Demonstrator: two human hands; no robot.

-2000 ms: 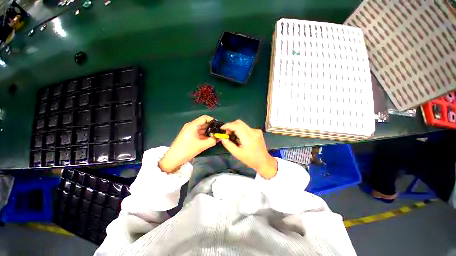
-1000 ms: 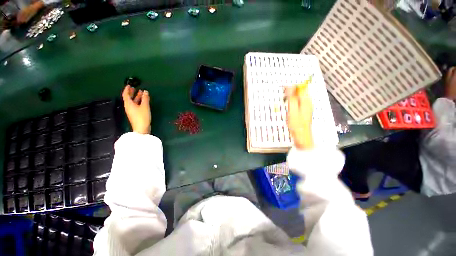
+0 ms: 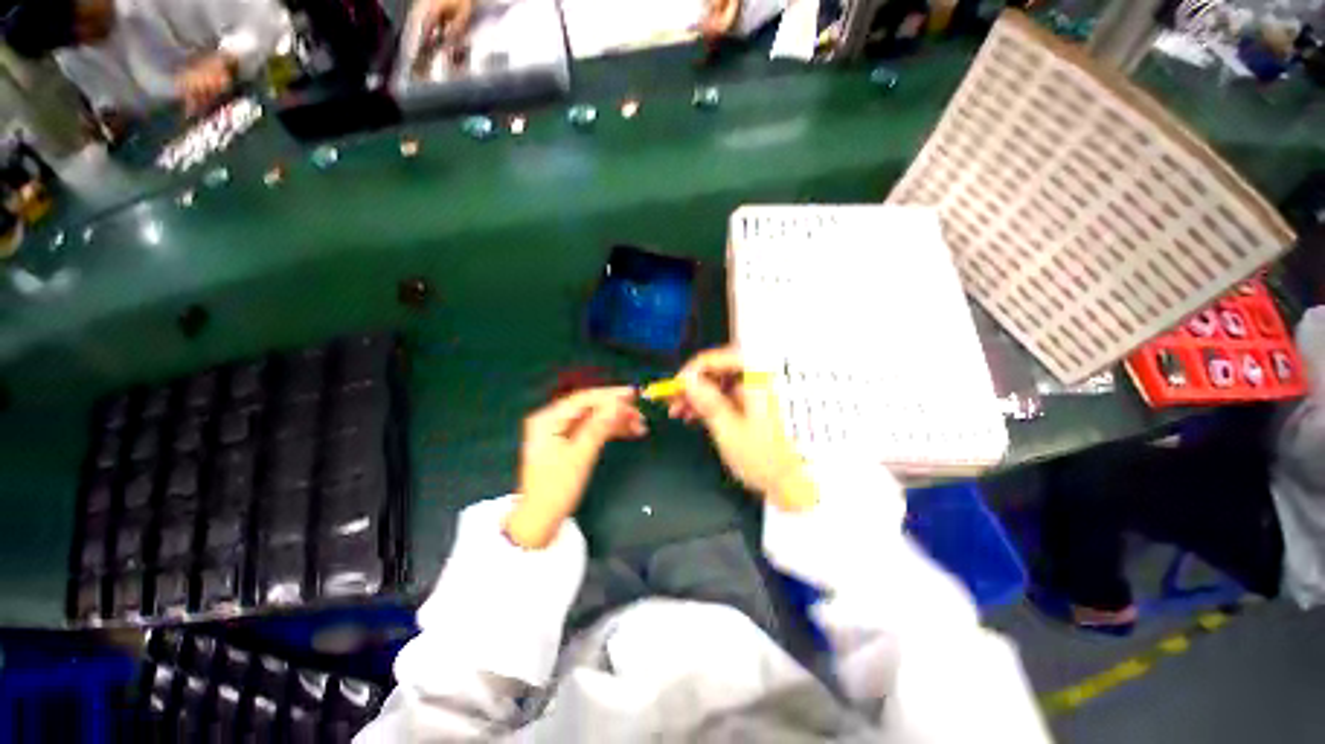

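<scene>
My right hand [image 3: 734, 422] is closed around a slim yellow tool [image 3: 666, 388], tip pointing left. My left hand [image 3: 564, 454] is just left of it, fingertips bunched at the tool's tip; blur hides whether they pinch a tiny part. The dark-red pile [image 3: 577, 384] lies partly behind my left fingers. The white slotted parts sheet [image 3: 869, 313] lies right of my hands, some of its slots blurred out. A small black box with blue inside [image 3: 641, 301] stands beyond my hands. One small black housing [image 3: 416, 292] sits on the bench, another dark piece [image 3: 193, 320] farther left.
A black blister tray [image 3: 240, 480] lies at left, another [image 3: 254, 698] below the edge. A raised slotted sheet [image 3: 1090, 204] leans behind the stack, beside a red pocket tray [image 3: 1221, 349]. A blue bin [image 3: 966, 545] is below the edge. Other workers' hands [image 3: 208, 80] are across the bench.
My right hand has come back left from the slotted sheet with the yellow tool. My left hand has moved right, away from the black housing, which still stands on the bench. The view has shifted.
</scene>
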